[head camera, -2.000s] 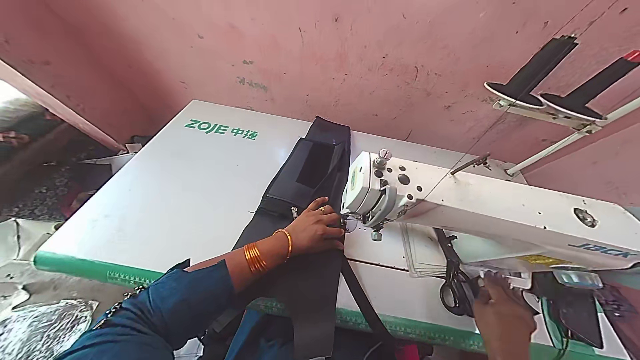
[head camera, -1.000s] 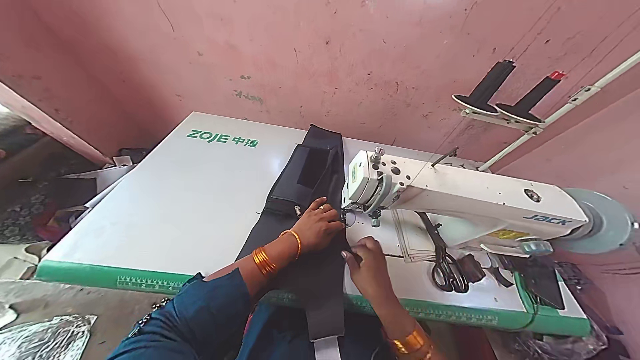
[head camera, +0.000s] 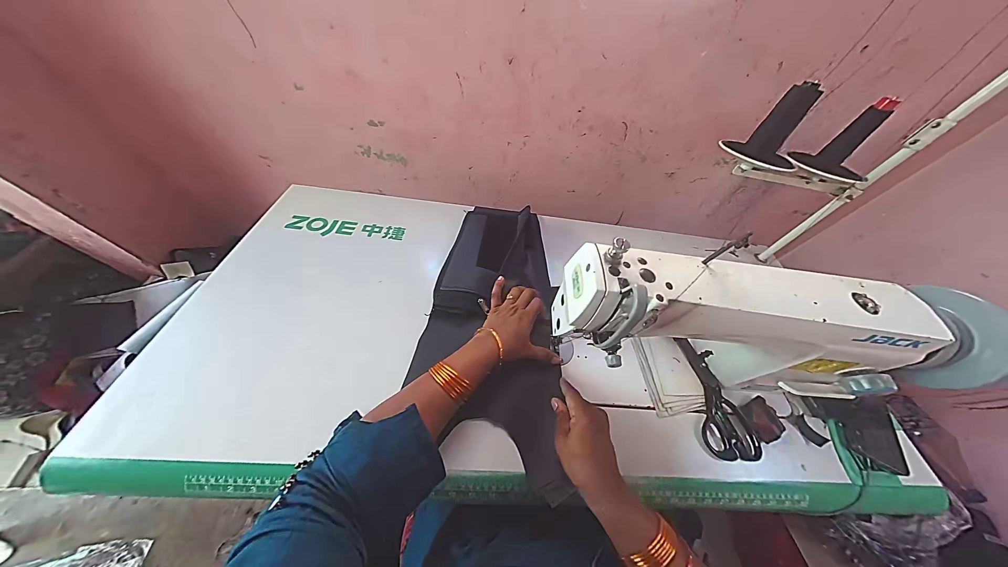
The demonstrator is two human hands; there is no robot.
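Note:
Dark fabric (head camera: 504, 386), with a folded, layered upper part, lies across the table and runs along the left side of the sewing machine's head (head camera: 587, 287). My left hand (head camera: 516, 323) rests flat on the fabric with its fingers spread, its thumb pointing at the needle area. Nearer the front edge, my right hand (head camera: 583, 433) pinches the fabric's right edge between thumb and fingers. The needle and presser foot are mostly hidden behind the machine head.
Black-handled scissors (head camera: 728, 429) lie right of my right hand, beside pale sheets (head camera: 661, 378) and a dark phone-like item (head camera: 874, 433). Two black thread cones (head camera: 780, 126) stand on a rack at the back right. The table (head camera: 197, 378) has a green front edge.
My right hand has come from beside the scissors to the fabric's right edge. My left hand has stayed on the fabric. The fabric's lower part now lies differently, with a curved edge showing.

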